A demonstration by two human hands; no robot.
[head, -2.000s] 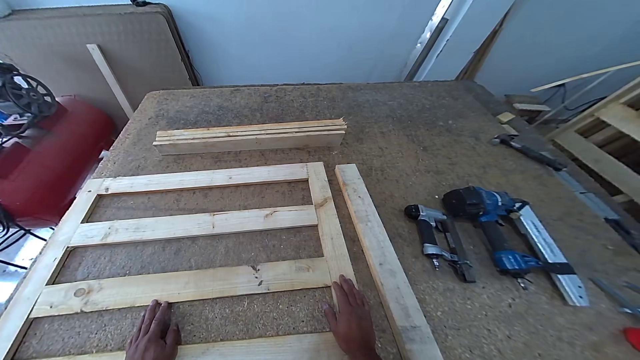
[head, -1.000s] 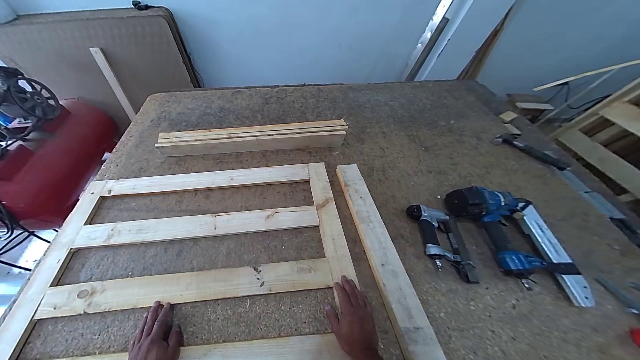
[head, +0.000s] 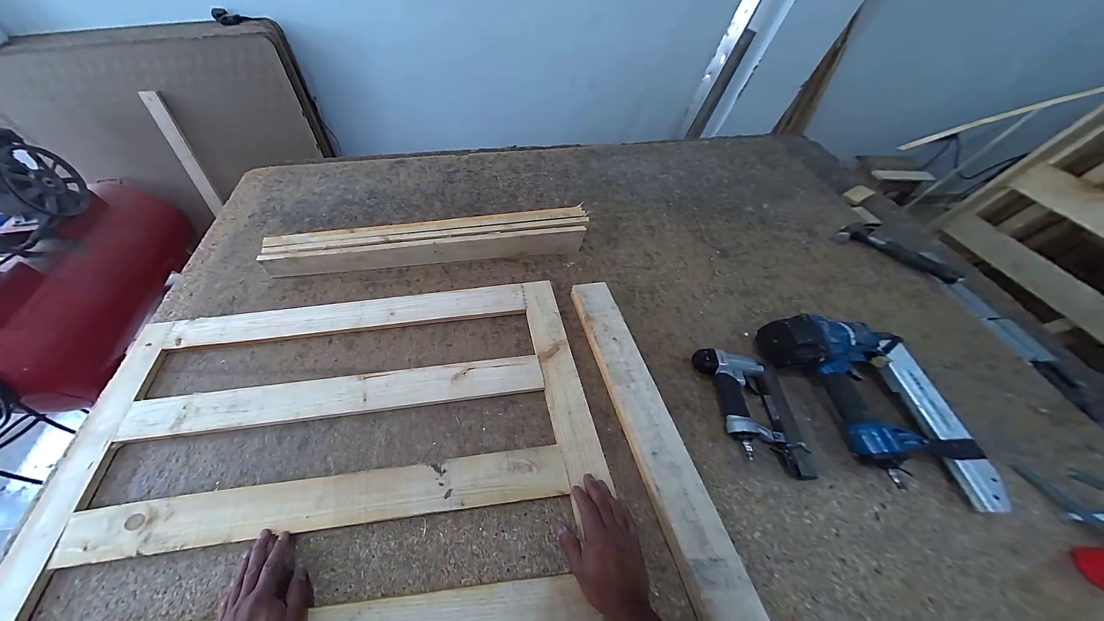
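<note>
A slatted pine frame [head: 569, 388] lies flat on the particleboard workbench [head: 655, 194]. My right hand [head: 607, 552] rests on its right side rail, fingers pointing away from me. Near the lower edge of the view, my left hand [head: 266, 580] lies flat with its fingertips by the edge of a wide slat [head: 319, 503]; whether it presses on wood or bench is unclear. Neither hand grasps anything. A loose wooden board [head: 660, 448] lies just right of the frame, with a narrow gap between them. Several stacked wooden strips [head: 423, 244] lie beyond the frame.
Right of the loose board lie a small pneumatic nailer [head: 746, 401] and a larger blue pneumatic nailer [head: 849, 379]. A hammer [head: 901, 254] lies near the bench's right edge, beside a metal bar [head: 1000, 323]. A red air compressor [head: 90, 293] stands left; slatted woodwork [head: 1044, 228] stands right.
</note>
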